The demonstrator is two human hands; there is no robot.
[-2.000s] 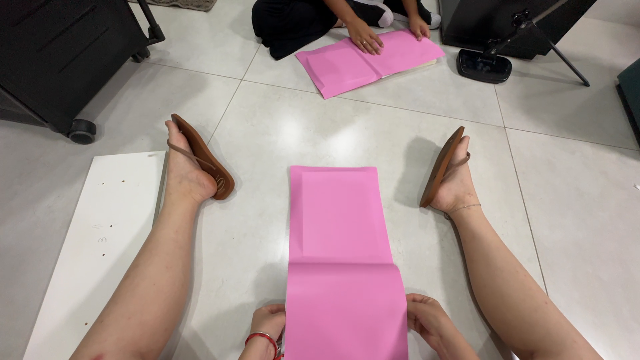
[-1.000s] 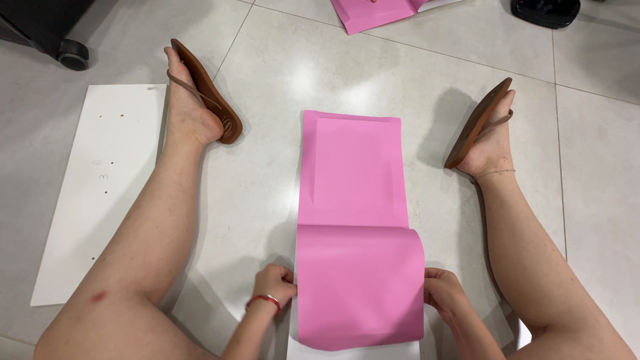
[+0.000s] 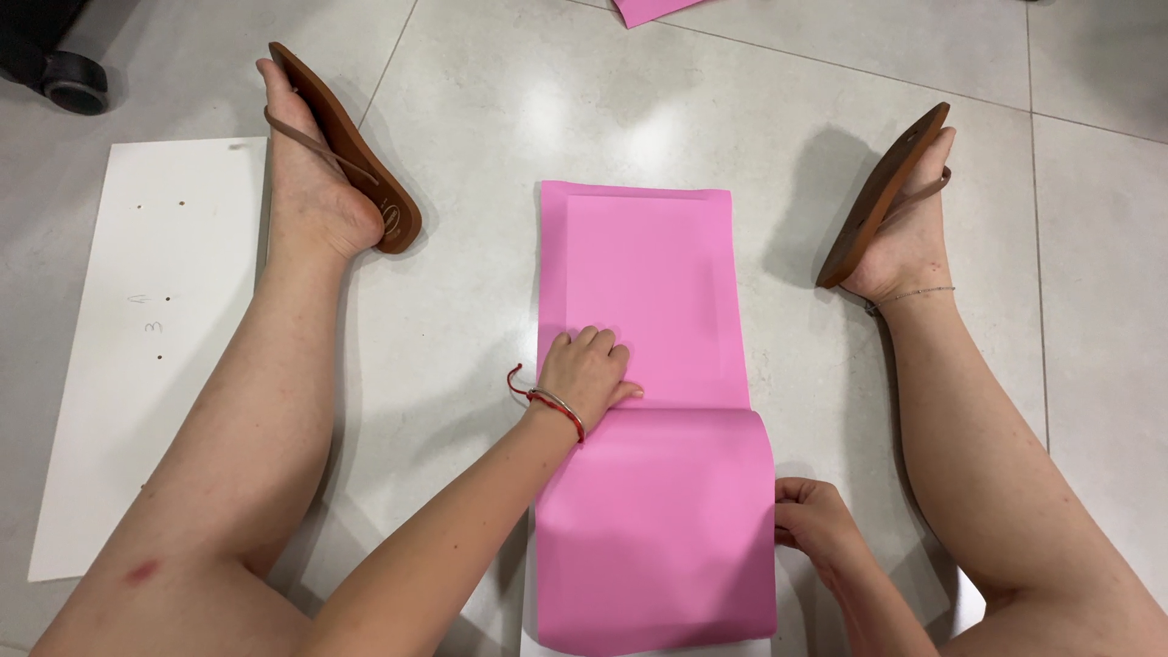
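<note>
A bright pink sheet cover (image 3: 648,292) lies lengthwise on the floor between my legs, with a crease across its middle. Its nearer part curves up over white material (image 3: 730,649) that shows at the bottom edge. My left hand (image 3: 589,372), with a red cord and a metal bracelet at the wrist, presses on the pink surface just beyond the crease, at its left side; it grips nothing. At the right edge of the nearer part, my right hand (image 3: 808,516) has its fingertips at the pink edge, partly hidden behind it, and seems to pinch it.
To the left, a white board (image 3: 173,265) with small holes and pencil marks lies partly under my left leg. A black caster wheel (image 3: 73,82) stands at the upper left. Another pink piece (image 3: 646,9) shows at the top edge. My sandalled feet flank the pink cover.
My left hand has left the left edge of the nearer part and moved up and right onto the crease area. My right hand stays by the right edge. The view has tilted down since two seconds ago.
</note>
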